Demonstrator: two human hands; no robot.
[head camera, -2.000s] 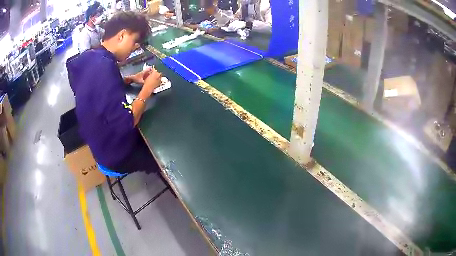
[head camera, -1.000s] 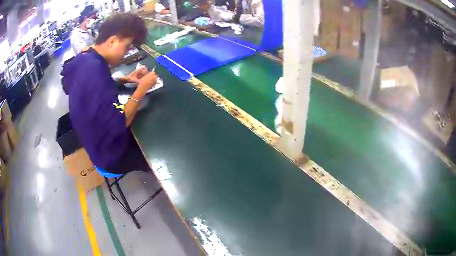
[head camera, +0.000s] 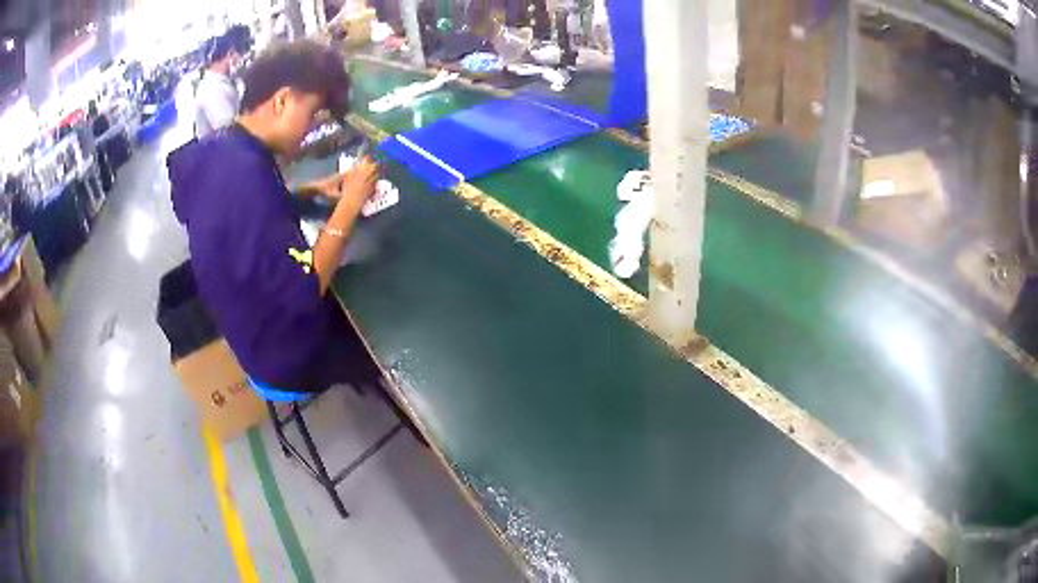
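Neither of my hands is in view. Nearest in front of me is the dark green, glossy bench top (head camera: 546, 376), running from the lower right towards the upper left. Beside it is the brighter green conveyor belt (head camera: 820, 330), behind a worn pale rail (head camera: 569, 260). A white bundle (head camera: 629, 223) lies on the belt, partly hidden by a white post; I cannot make out its parts.
A person in a dark hoodie (head camera: 256, 245) sits on a stool at the bench's left edge, hands at a small white piece (head camera: 381, 198). A white post (head camera: 676, 171) stands at the rail. A blue sheet (head camera: 501, 137) spans the belt. A cardboard box (head camera: 222, 389) is on the floor.
The white bundle has come out from behind the post and shows on its left side. The view has shifted slightly. The seated person's hands have moved a little.
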